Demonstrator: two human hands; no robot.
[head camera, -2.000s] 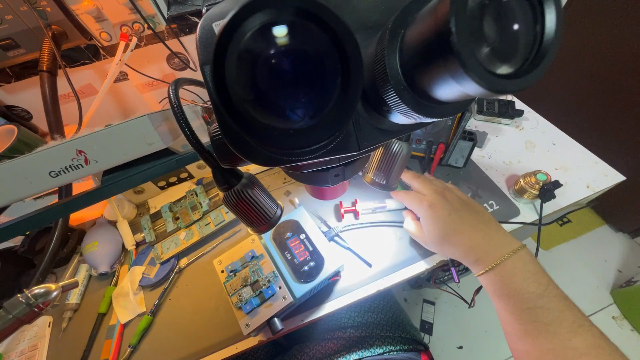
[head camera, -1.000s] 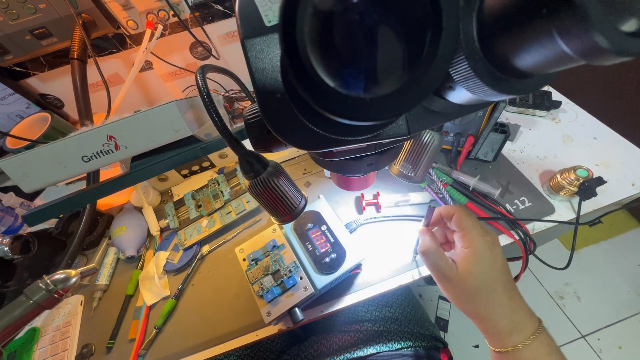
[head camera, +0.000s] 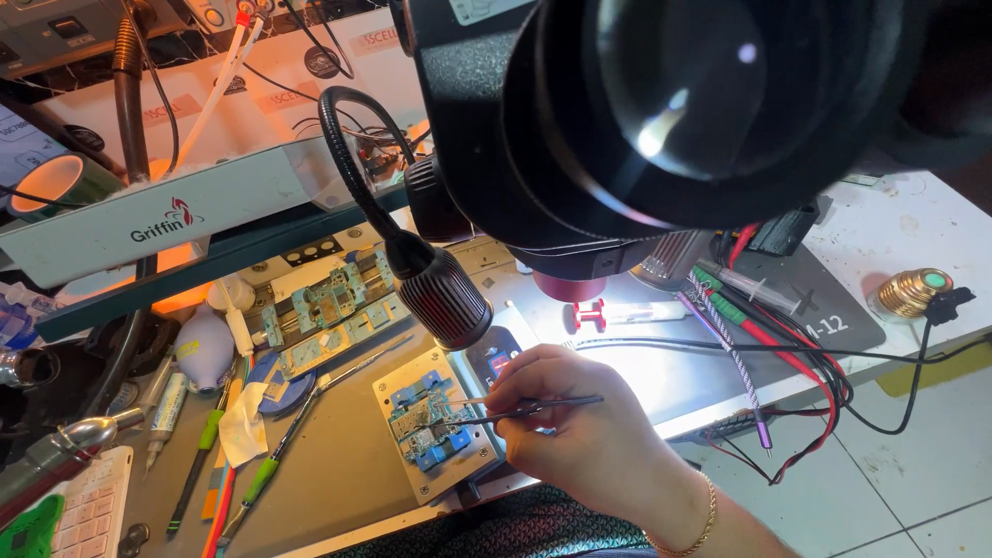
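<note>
My right hand (head camera: 577, 426), with a gold chain bracelet (head camera: 701, 515) at the wrist, pinches dark metal tweezers (head camera: 535, 407). Their tips point left, over a small circuit board (head camera: 426, 418) held between blue clamps on a metal heating platform (head camera: 391, 387). The fingers partly hide the heater's display (head camera: 496, 360). Above the hand hangs a microscope (head camera: 570, 283), its red-ringed lower end toward the bench, and a black gooseneck lamp (head camera: 442, 302) stands to its left. A syringe with a red flange (head camera: 590, 316) lies under the bright light. My left hand is out of view.
A second board fixture (head camera: 329, 306) stands behind the heater. Left of it lie an air blower (head camera: 204, 349), a green-gripped tool (head camera: 263, 480) and a hot-air handpiece (head camera: 70, 446). At right, test leads (head camera: 783, 360) hang over the bench edge near a brass-coloured cylinder (head camera: 907, 293).
My right hand has moved left from beside the lit bench area to the heating platform, and tweezers now show in it. The view has shifted closer to the bench.
</note>
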